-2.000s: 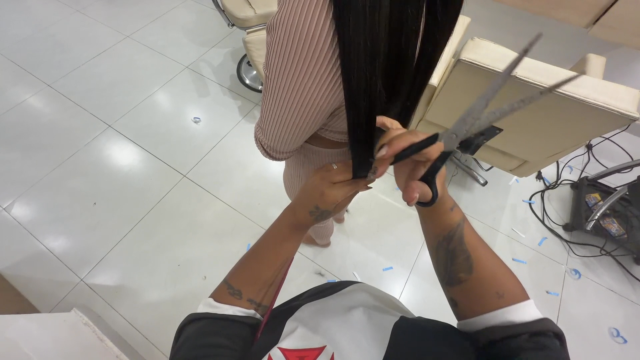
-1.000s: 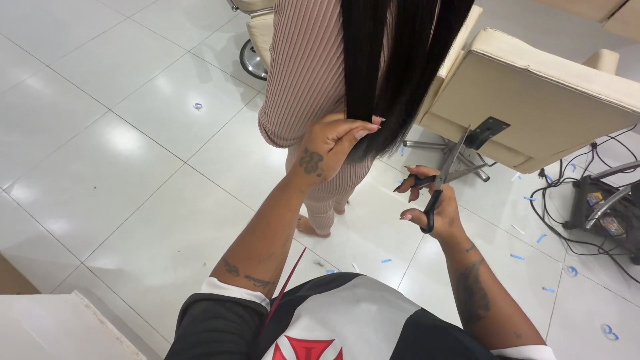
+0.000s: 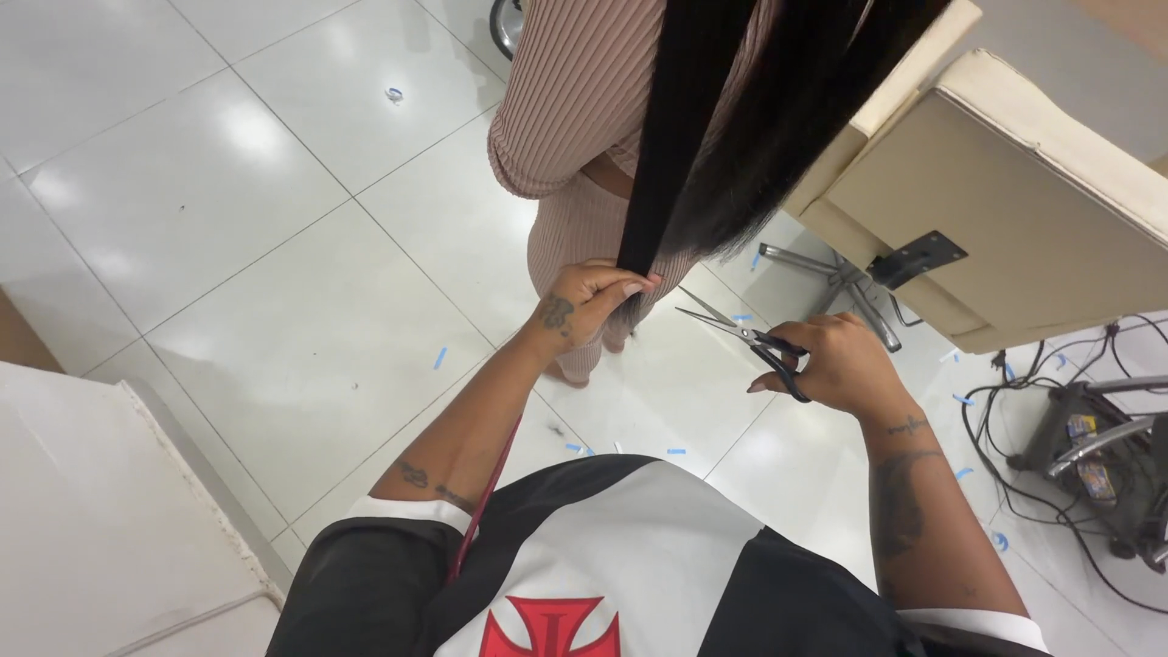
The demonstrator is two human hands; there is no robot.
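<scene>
A person in a ribbed pink outfit (image 3: 584, 100) stands in front of me with long, straight dark hair hanging down. My left hand (image 3: 598, 306) pinches a flat section of the hair (image 3: 671, 155) near its lower end, and short ends show below the fingers. The rest of the hair (image 3: 776, 137) hangs loose to the right. Hair scissors (image 3: 744, 336) with black handles are in my right hand (image 3: 839, 365). Their blades are parted and point left toward the hair ends, a short gap away from my left hand.
A cream salon chair (image 3: 1013, 210) with a metal base stands at the right. Beyond it are tangled black cables (image 3: 981, 429) and a dark wheeled trolley (image 3: 1077, 456). A white cabinet (image 3: 119, 511) is at lower left. Blue and white scraps and some hair lie on the tiled floor (image 3: 274, 274).
The scissors, pointing up to the right earlier, now point left toward the hair ends. My right hand first moved away from my left hand. A separate flat section now hangs from my left fingers.
</scene>
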